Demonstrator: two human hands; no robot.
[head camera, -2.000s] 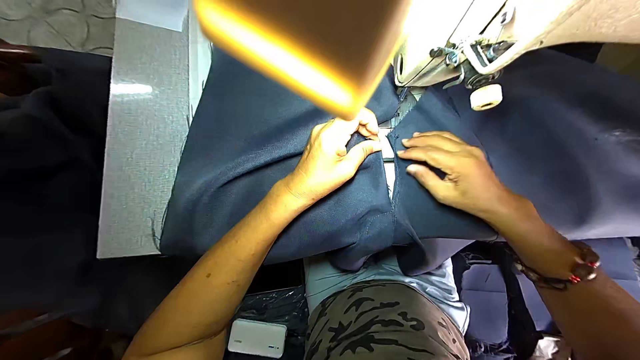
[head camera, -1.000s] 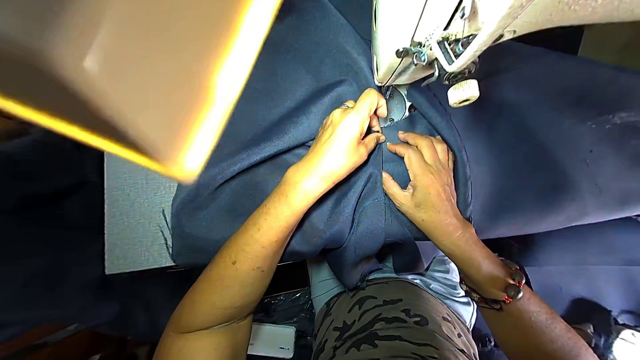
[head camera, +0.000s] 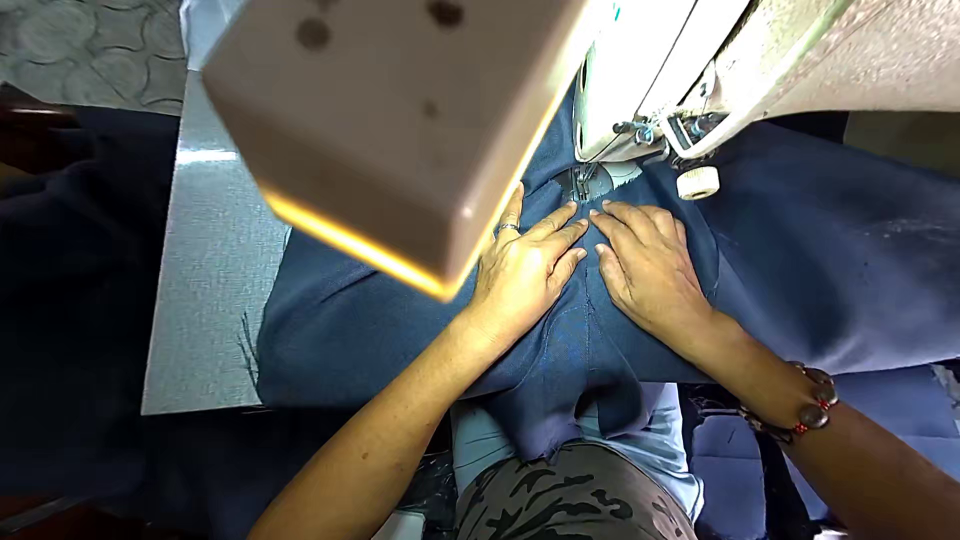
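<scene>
Dark blue fabric (head camera: 360, 330) with a stitched seam lies over the sewing table and hangs off its front edge. My left hand (head camera: 525, 262) rests on it with fingers spread, left of the seam, a ring on one finger. On the seam's other side, my right hand (head camera: 649, 262) presses the fabric flat, its fingertips close to those of the left. Just beyond the fingertips is the presser foot (head camera: 582, 180) of a sewing machine (head camera: 622, 97), above a metal needle plate (head camera: 600, 182). The needle tip is too small to make out.
A lamp-like box (head camera: 375, 135) with a glowing edge blocks the upper left view. The grey table top (head camera: 202, 300) shows at left, with loose threads near its edge. A white round knob (head camera: 697, 183) juts out right of the presser foot. More dark cloth (head camera: 67, 337) lies at far left.
The left hand's fingers, pinched together at the seam before, are now spread flat on the fabric. The gap in the fabric between the hands two seconds ago no longer shows. The view has shifted.
</scene>
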